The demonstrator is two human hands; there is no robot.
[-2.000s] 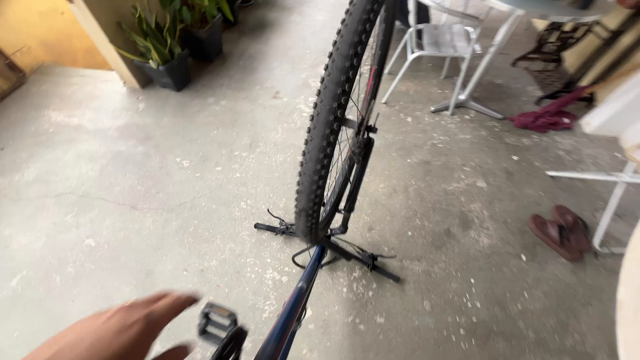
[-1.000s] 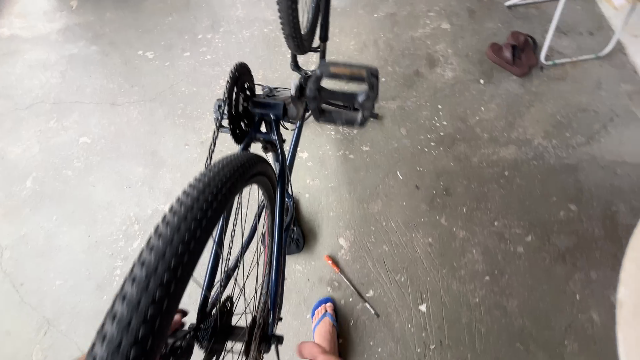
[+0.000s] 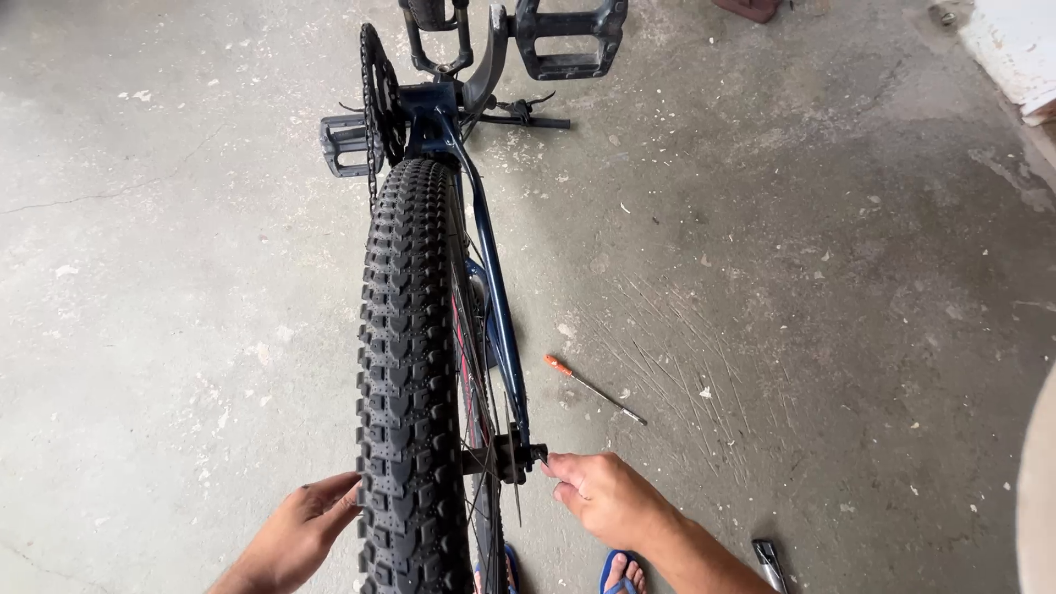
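A bicycle with a dark blue frame (image 3: 493,272) stands upside down, its knobby rear tire (image 3: 410,355) toward me. With its fingertips, my right hand (image 3: 606,499) is at the black axle end (image 3: 536,454) on the right side of the rear hub (image 3: 492,459); whether it grips a part there is hard to tell. My left hand (image 3: 301,528) is at the left side of the wheel, its fingertips hidden behind the tire. Chain and chainring (image 3: 379,95) are at the upper left of the frame, between two black pedals (image 3: 571,37).
On the concrete floor right of the wheel lies an orange-handled screwdriver (image 3: 598,390). A black and silver object (image 3: 769,565) is at the bottom edge. Feet in blue flip-flops (image 3: 623,573) are below. A handlebar end (image 3: 549,123) rests near the floor beyond the frame.
The view has moved from the front wheel to the rear wheel. My right hand, at the bottom edge one second ago, is now up at the hub's right end.
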